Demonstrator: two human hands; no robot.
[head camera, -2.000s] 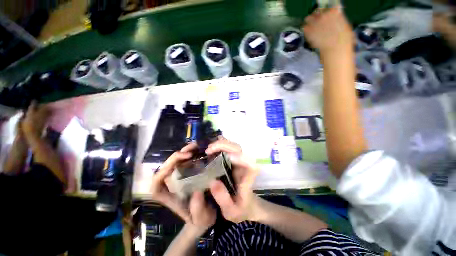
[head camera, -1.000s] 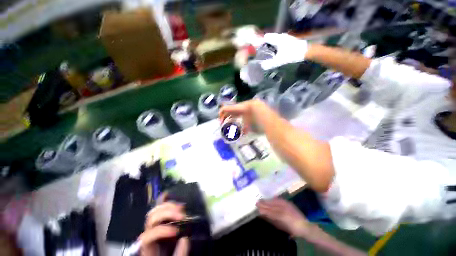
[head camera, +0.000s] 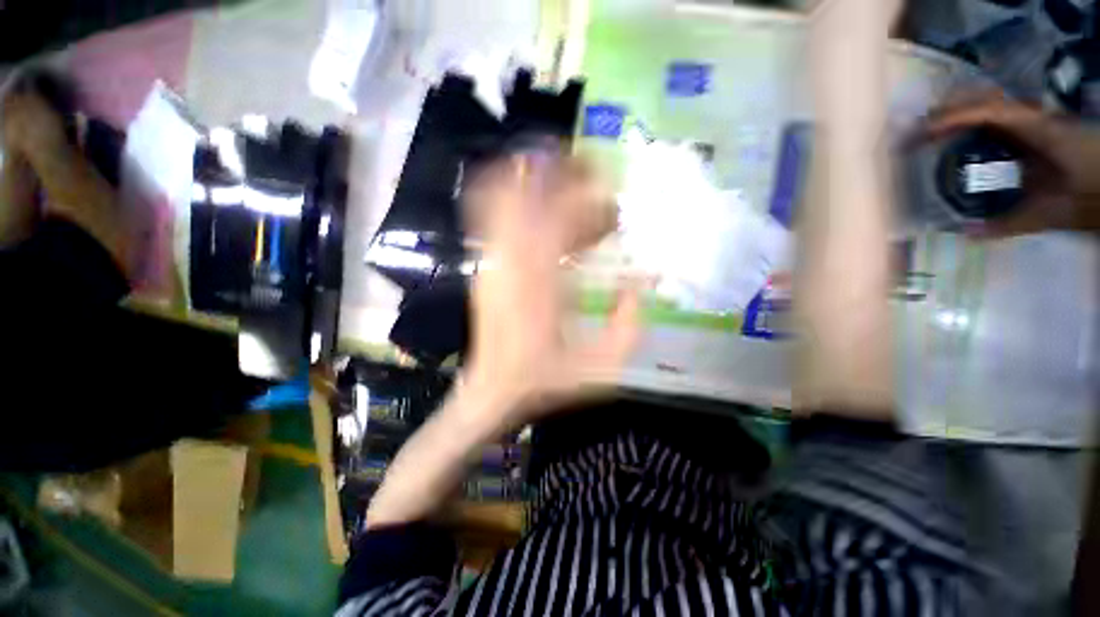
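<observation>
My left hand is blurred over the fanned flat black carton blanks at centre-left. Its thumb is spread from the fingers and no box shows in it; whether the fingertips touch a blank is unclear. My right forearm runs up through the right half of the view, and the top edge cuts off my right hand. A second pile of glossy black blanks lies further left. No erected box is in view.
A neighbour's hand at right holds a dark round product with a white label. A neighbour's hands are at far left. A printed sheet lies on the bench. An open carton of black pieces stands below the bench edge.
The black box earlier in my hands no longer shows. My left hand is over the blanks, and my right arm is stretched beyond the top edge. The view has swung down, away from the conveyor.
</observation>
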